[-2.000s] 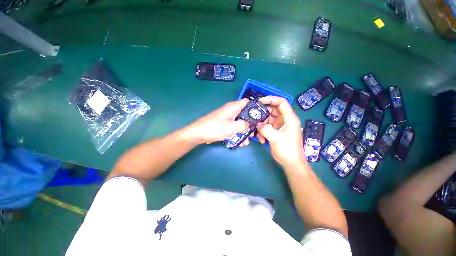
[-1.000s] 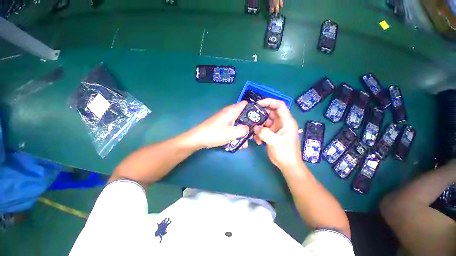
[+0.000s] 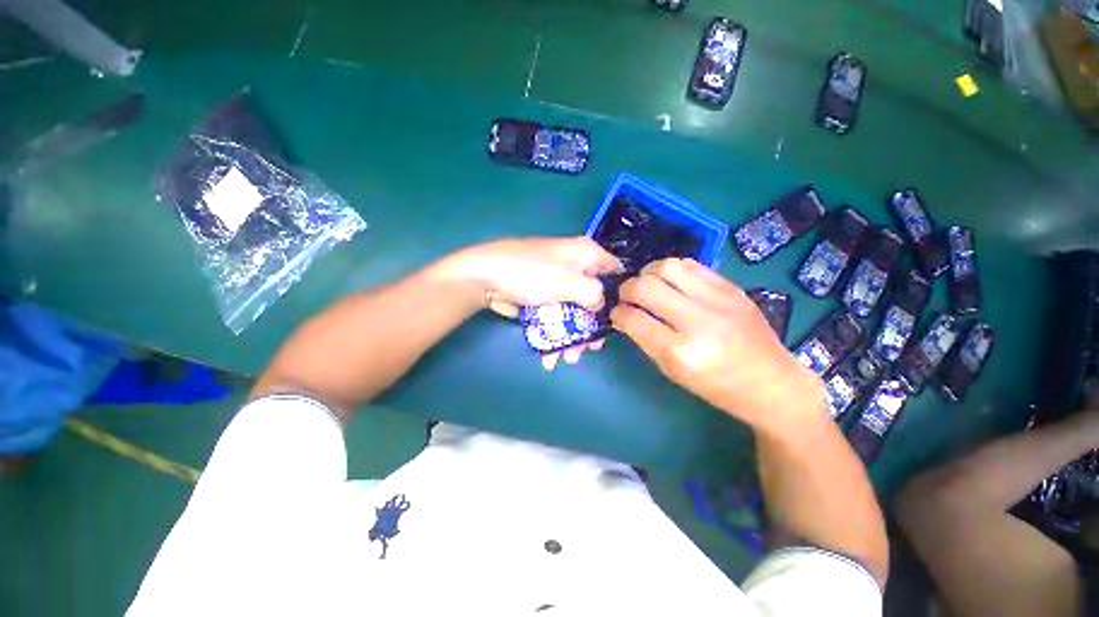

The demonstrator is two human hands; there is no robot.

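Note:
My left hand (image 3: 542, 280) holds a black phone unit (image 3: 560, 327) with its blue-silver circuitry facing up. My right hand (image 3: 693, 319) is at the unit's right end, fingertips bent together against it. Whether the fingertips pinch a small part is hidden. The blue parts bin (image 3: 720, 250) lies just beyond my hands, with small black parts (image 3: 633, 223) in it. The hands overlap its near edge.
A single phone unit (image 3: 539, 146) lies beyond the bin at left. A cluster of phone units (image 3: 870, 275) lies right. A clear bag (image 3: 256, 223) lies left. More units (image 3: 717, 60) are on the far strip. A neighbour's arm (image 3: 988, 506) is at lower right.
The view has shifted. The held unit has turned flatter, its circuitry more visible, and my right fingers have curled at its end. A fingertip at the far strip's unit has gone from view.

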